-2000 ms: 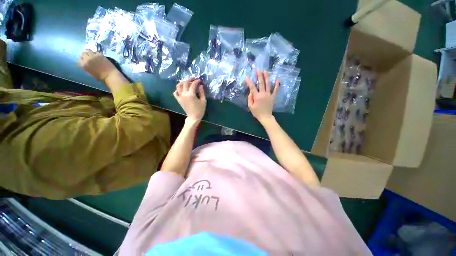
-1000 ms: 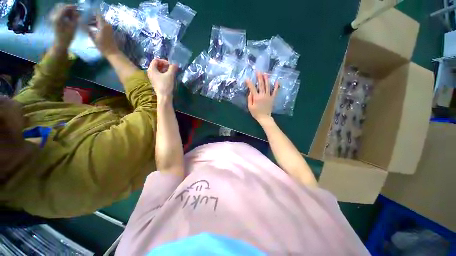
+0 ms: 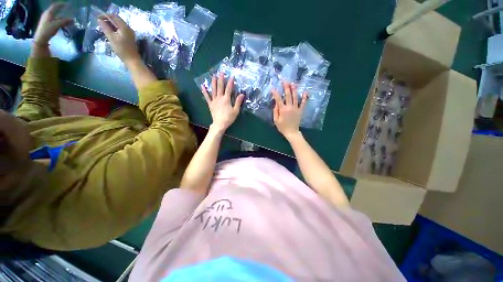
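Observation:
A pile of overlapping clear zip bags (image 3: 251, 66) with small dark pieces inside lies on the dark green bench top (image 3: 331, 22) in front of me. My left hand (image 3: 222, 103) lies on the pile's lower left edge with fingers spread. My right hand (image 3: 288, 109) lies flat on the pile's right part with fingers spread. Neither hand grips a bag. The bag parts under my fingers are hidden.
A coworker in mustard sleeves (image 3: 110, 160) has both hands at a second bag pile (image 3: 160, 33) on the left. An open carton (image 3: 447, 126) with packed bags stands at right. A blue crate (image 3: 435, 248) is at lower right. A black bundle (image 3: 21, 19) lies far left.
My left hand went left to the edge of the coworker's pile, then came back onto my pile with fingers spread. My right hand stayed. The coworker's hands moved at the left pile.

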